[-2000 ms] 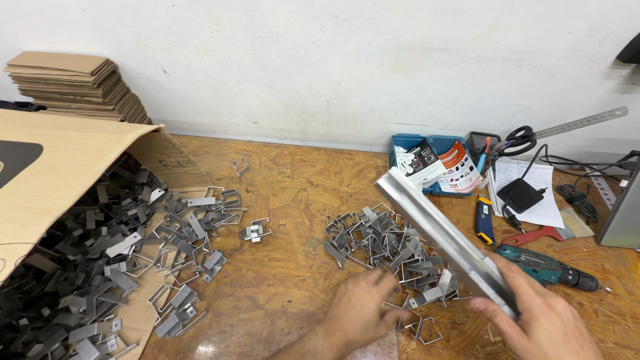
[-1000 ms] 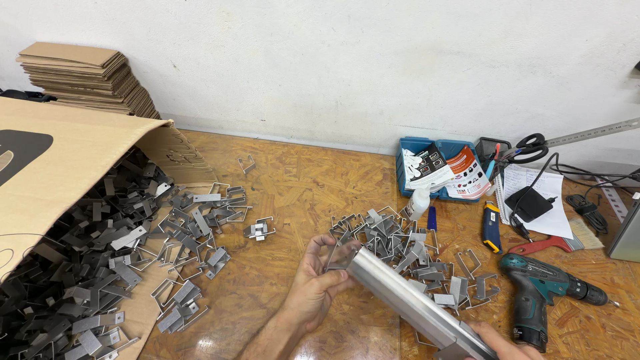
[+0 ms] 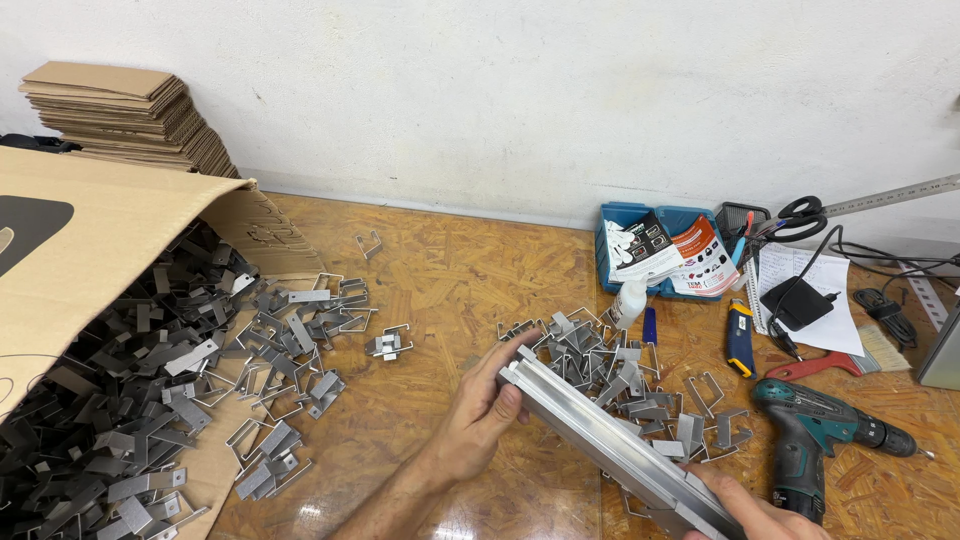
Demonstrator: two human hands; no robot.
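My left hand (image 3: 480, 409) grips the upper end of a long aluminium channel profile (image 3: 600, 427), its thumb on the near side and fingers behind. A bent metal clip sits at that end. My right hand (image 3: 750, 510), partly cut off by the bottom edge, holds the lower end, where another clip shows. The profile slants down to the right, its grooved side up. Behind it lies a pile of bent metal clips (image 3: 577, 349). Left of my left hand, a small clip assembly (image 3: 388, 344) lies on the wooden table.
An open cardboard box (image 3: 112, 180) spills metal clips (image 3: 150, 352) at left, before stacked cardboard (image 3: 112, 112). At right are a cordless drill (image 3: 810, 427), a utility knife (image 3: 740, 337), a brush (image 3: 840, 364), a white bottle (image 3: 630, 300), blue bins (image 3: 604, 247), scissors (image 3: 802, 217) and cables (image 3: 885, 311).
My left hand moved from the clip pile to the profile's upper end, where a clip now sits. The profile has swung lower and turned so its groove shows.
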